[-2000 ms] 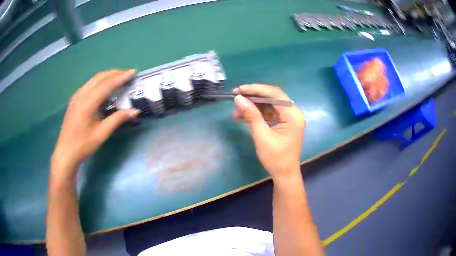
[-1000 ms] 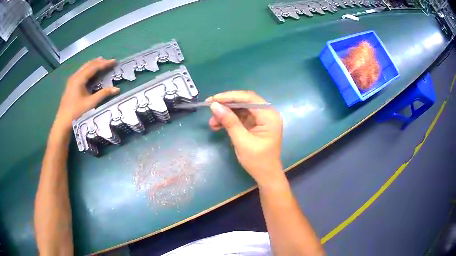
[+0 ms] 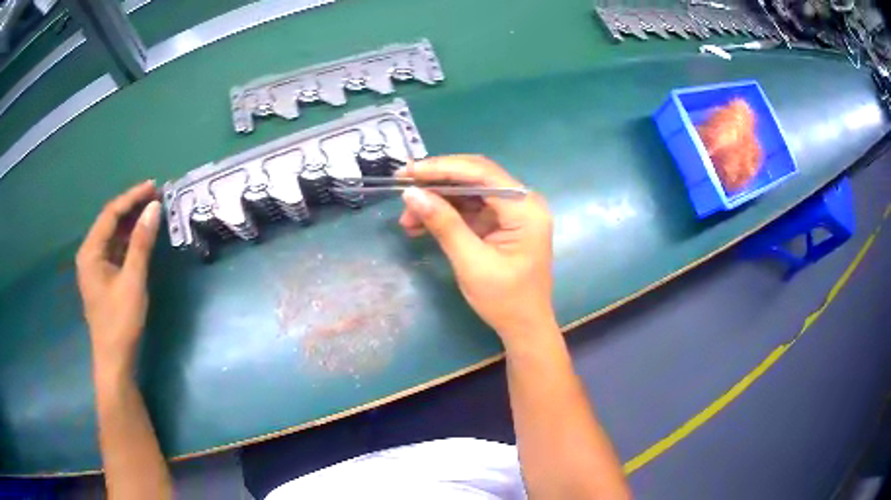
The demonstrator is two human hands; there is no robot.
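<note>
A stack of grey comb-shaped plates [image 3: 283, 171] lies on the green bench, its toothed edge towards me. A single grey plate [image 3: 337, 86] lies flat behind it. My right hand [image 3: 479, 229] holds silver tweezers [image 3: 449, 188] like a pen, with the tips over the right part of the stack's toothed edge; whether the tips touch it I cannot tell. My left hand [image 3: 122, 264] is at the stack's left end, thumb and fingers apart, holding nothing. A loose patch of tiny orange-copper pieces [image 3: 347, 317] lies on the bench in front of the stack.
A blue bin [image 3: 699, 176] with a fluffy orange mass [image 3: 733, 146] stands at the right. More grey plates [image 3: 684, 23] and a white item [image 3: 718, 51] lie at the far right. A blue stool [image 3: 811, 229] stands below the bench edge. Metal rails [image 3: 210, 39] run at the far left.
A single plate now lies behind the stack. My left hand has left that plate and moved down to the stack's left end. My right hand still holds the tweezers at the stack.
</note>
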